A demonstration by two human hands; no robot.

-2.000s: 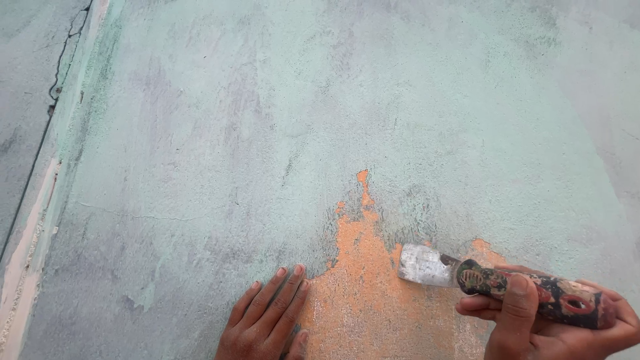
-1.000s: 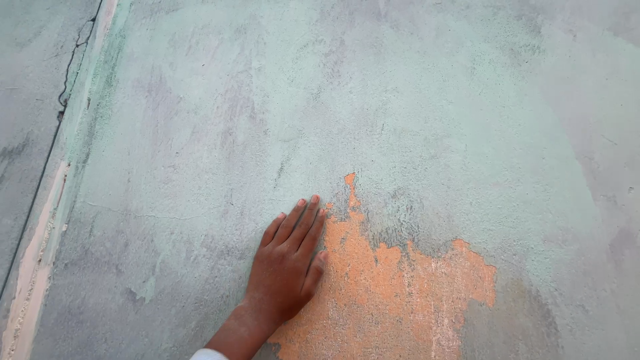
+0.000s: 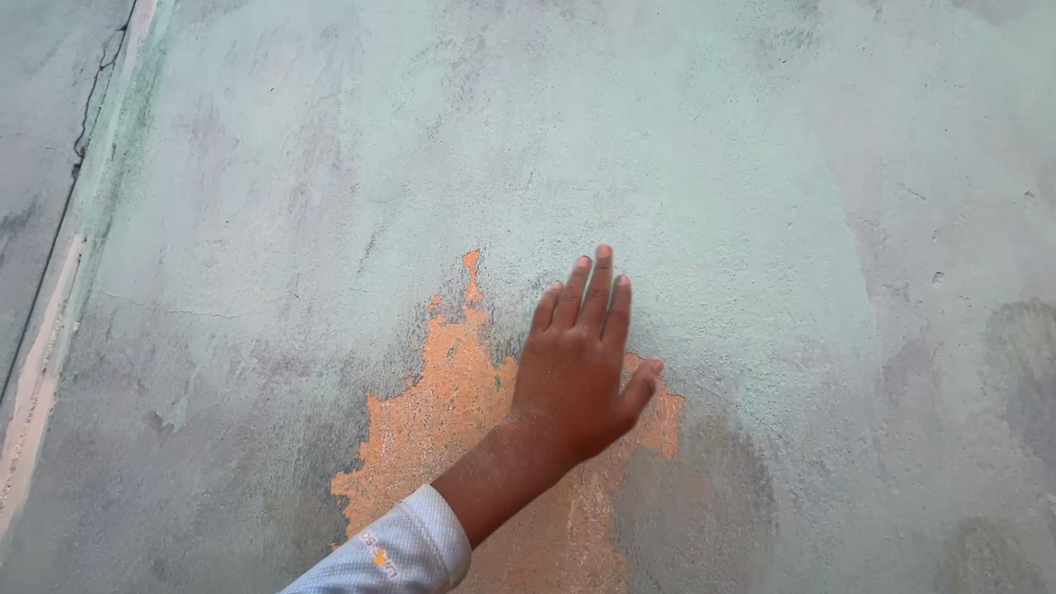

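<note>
My left hand lies palm down on or just over the painted wall, fingers pointing up and thumb spread to the right. Nothing is held in it. It covers part of a bare orange patch, where the pale green and grey paint is gone in a ragged outline. The fingertips reach above the patch onto the paint. A light blue sleeve with a small print covers my left forearm. My right hand is out of view, and so is the scraper.
Along the left runs a raised edge with a pale pink strip where paint is off. A dark crack follows beside it. Darker grey stains mark the lower wall.
The right hand, holding a scraper against the wall two seconds ago, has left the view. My left hand has moved up and right from the patch's left side, across the orange area.
</note>
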